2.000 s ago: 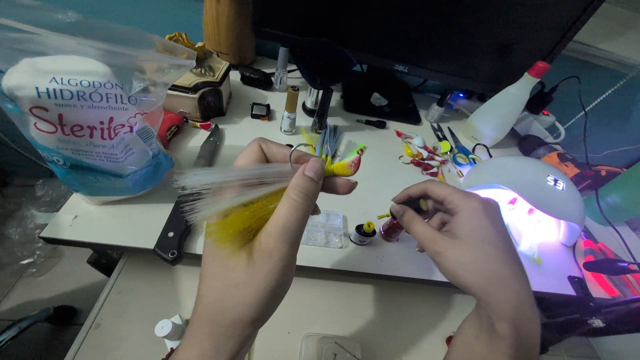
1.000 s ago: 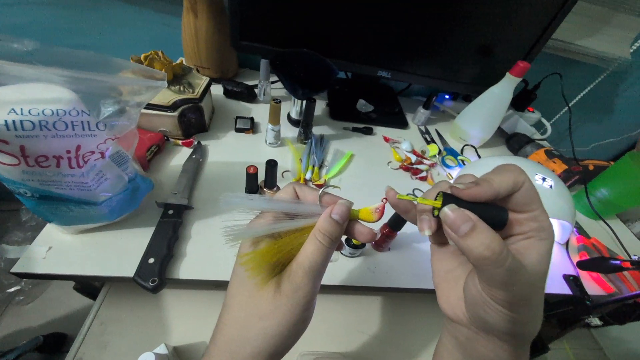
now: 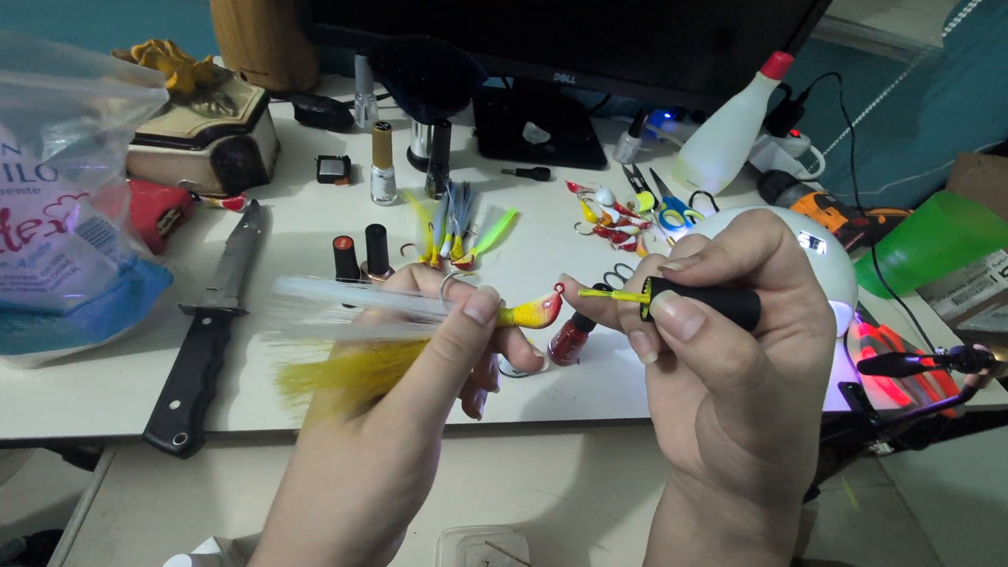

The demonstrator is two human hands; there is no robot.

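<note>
My left hand [image 3: 409,378] pinches a fishing jig [image 3: 535,313] with a yellow and red head, a wire eye at its tip and long white and olive-yellow hair trailing left. The jig's hook rises above my thumb. Between thumb and fingers, my right hand [image 3: 724,362] grips the black cap [image 3: 701,303] of a polish brush. Its yellow-coated bristles [image 3: 596,293] point left, a short gap from the jig's eye. Below them, a red nail polish bottle [image 3: 570,340] stands on the desk, and a small container beside it is mostly hidden by my left fingers.
A fixed-blade knife [image 3: 209,339] and a cotton bag [image 3: 79,260] lie left. Behind are polish bottles [image 3: 383,169], haired jigs [image 3: 453,236], painted jig heads [image 3: 614,216], scissors [image 3: 671,206] and a monitor [image 3: 551,47]. A white lit lamp [image 3: 819,260] and a green cup [image 3: 917,244] stand right.
My right hand has lifted the yellow-coated brush from low near the small bottles to beside the jig's eye. The jig's head has turned to point right, and its tip now shows red.
</note>
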